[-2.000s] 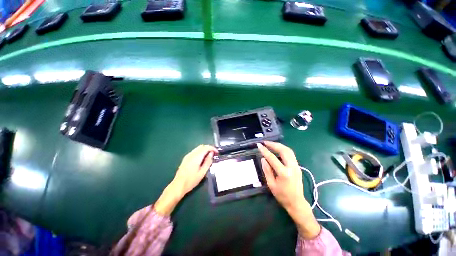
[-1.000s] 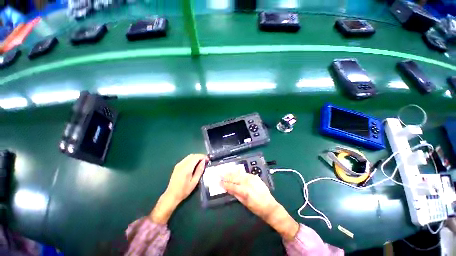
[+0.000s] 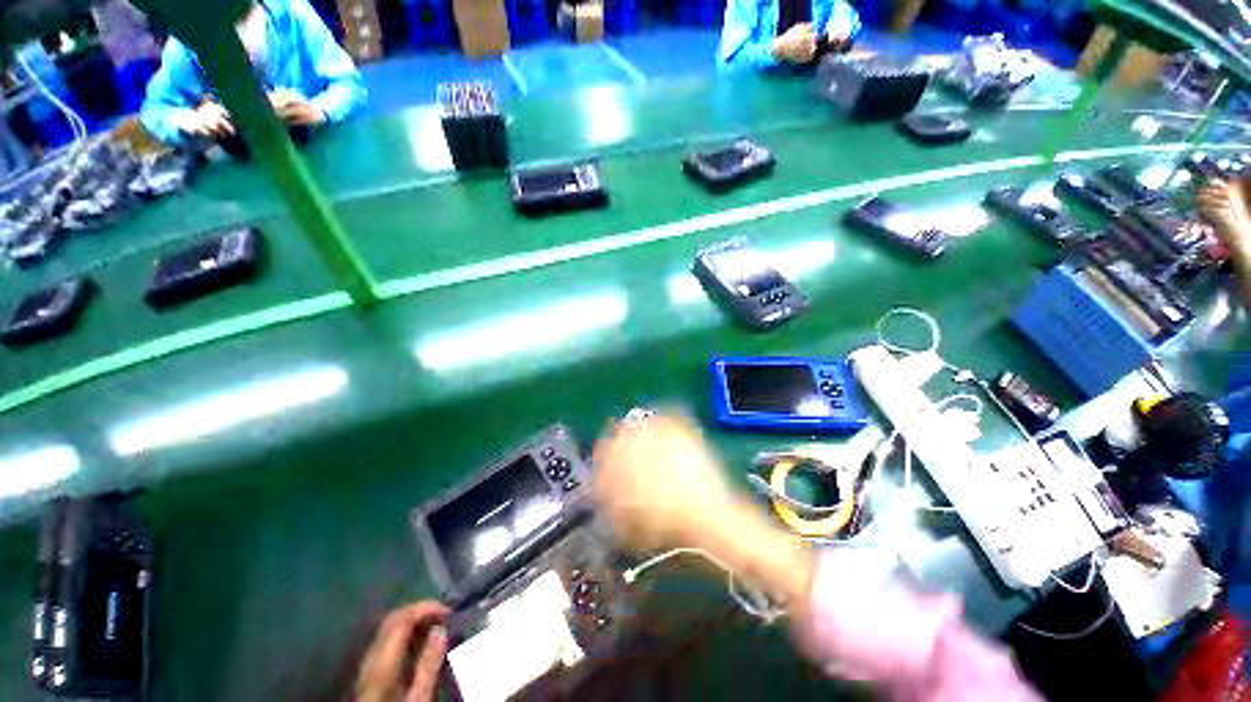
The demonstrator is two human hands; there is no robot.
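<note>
A grey handheld display unit (image 3: 480, 528) with a dark, reflecting screen lies in front of me. A second unit with a white-lit screen (image 3: 519, 642) lies against its near side, partly cut off by the bottom edge. My left hand (image 3: 402, 656) is at the lit unit's left edge, fingers bent, partly out of frame; its grip is unclear. My right hand (image 3: 665, 480) is blurred, beyond and right of the units, over a small shiny metal piece (image 3: 637, 417) that is mostly hidden. The white cable's end (image 3: 631, 573) lies by the lit unit's right side.
Black units (image 3: 103, 603) stand at near left. A blue unit (image 3: 785, 394), yellow tape roll (image 3: 809, 497) and white power strip (image 3: 947, 466) lie right. Other units lie beyond, some across the light-green line (image 3: 549, 263). People in blue sit opposite; another person's arm (image 3: 1225, 213) shows far right.
The view has swung right and up. My right hand has left the lit unit's screen and reached out to the metal piece. My left hand remains near the lit unit's left side.
</note>
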